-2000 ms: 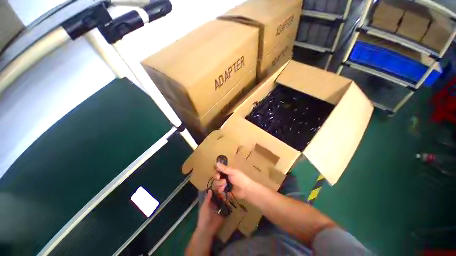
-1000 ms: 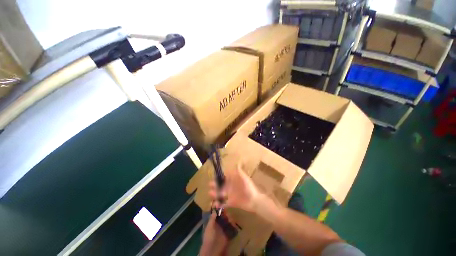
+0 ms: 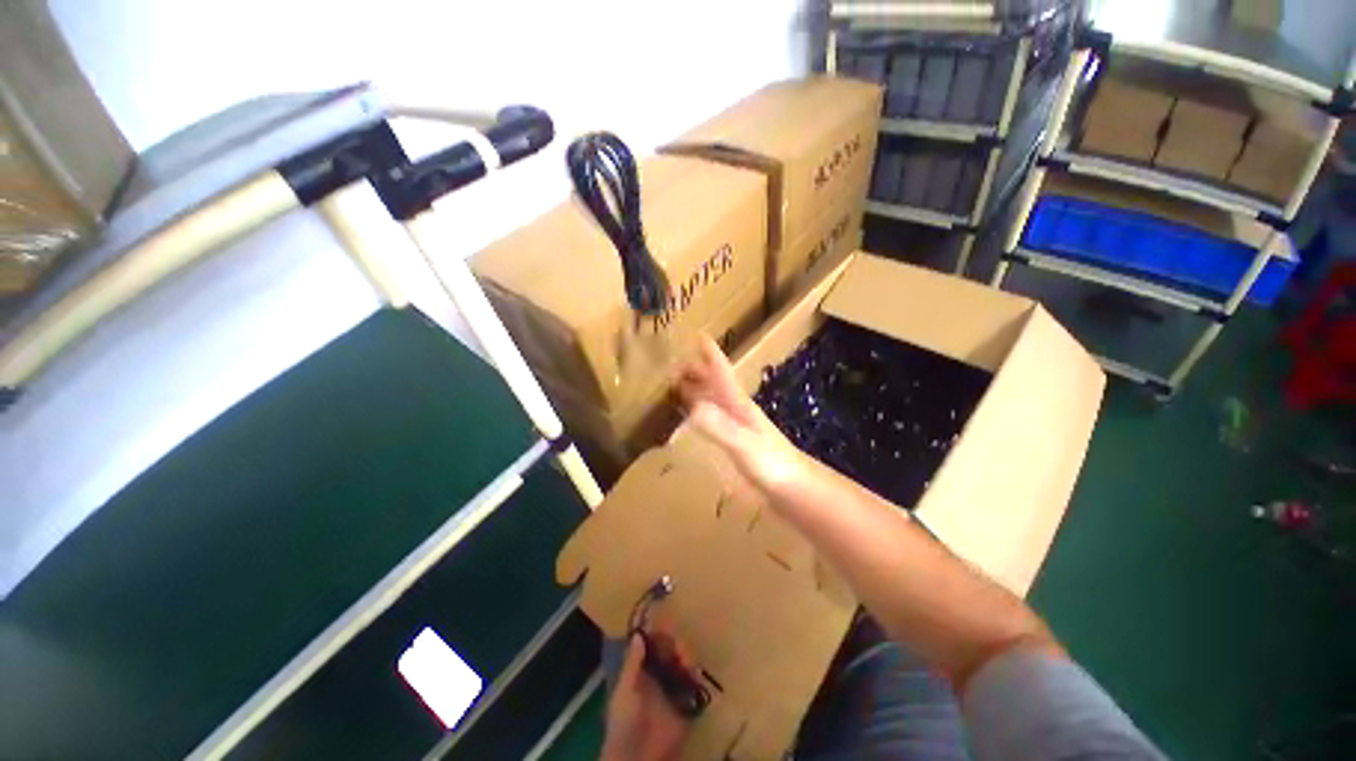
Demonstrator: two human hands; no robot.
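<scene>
A looped black cable bundle (image 3: pixel 625 223) shows upright against the closed carton printed "ADAPTER". My right hand (image 3: pixel 717 405) is stretched out just below it, blurred, with a small gap between its fingers and the bundle; the hand looks open and empty. My left hand (image 3: pixel 643 711) is low, at the near left edge of the notched cardboard sheet (image 3: pixel 729 580), closed on a small black adapter (image 3: pixel 674 678) with a short cord and shiny tip above it. The open carton (image 3: pixel 1026 461) holds a black glinting heap; my right forearm crosses in front of its near side.
Closed cartons (image 3: pixel 558 253) stand behind, against the wall. A green-topped bench with a pale pipe frame (image 3: pixel 476 335) and a white card (image 3: pixel 440 678) is on the left. Racks with a blue bin (image 3: pixel 1145 250) stand at the back right, over green floor.
My right hand has moved up and forward, away from my left hand. The looped cable bundle has gone up from the hands and is now apart from them. My left hand still holds an adapter low down.
</scene>
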